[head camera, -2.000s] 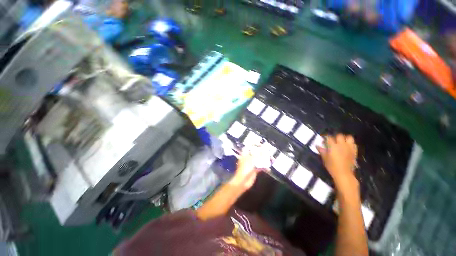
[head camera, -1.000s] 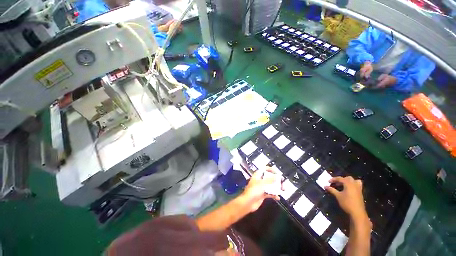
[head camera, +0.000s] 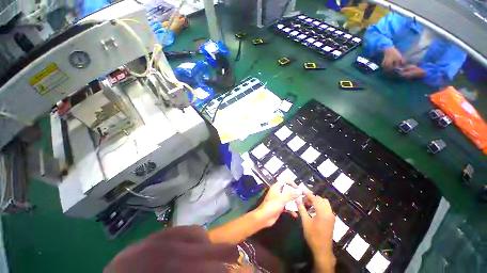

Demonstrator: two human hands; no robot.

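A large black pocketed tray [head camera: 374,170] lies in front of me, its long side running from upper left to lower right. White rectangular pieces [head camera: 343,183] lie in two rows on its near side. My left hand [head camera: 273,203] holds several white pieces [head camera: 291,197] over the tray's near edge. My right hand [head camera: 317,216] is beside it, its thumb and fingertips together at the same white pieces. The fingers hide whether the right hand has parted one piece from the others.
A white-grey machine [head camera: 128,154] stands left. Yellow-and-white sticker sheets [head camera: 248,114] and blue bags [head camera: 213,50] lie behind the left hand. Small phones [head camera: 436,146] and an orange bag [head camera: 462,114] lie right. A person in blue [head camera: 411,48] works across the bench beside another filled tray [head camera: 319,34].
My right hand has moved left from the upper row of white pieces to my left hand. A white piece now lies free in that row. Another yellow-edged part shows on the far bench.
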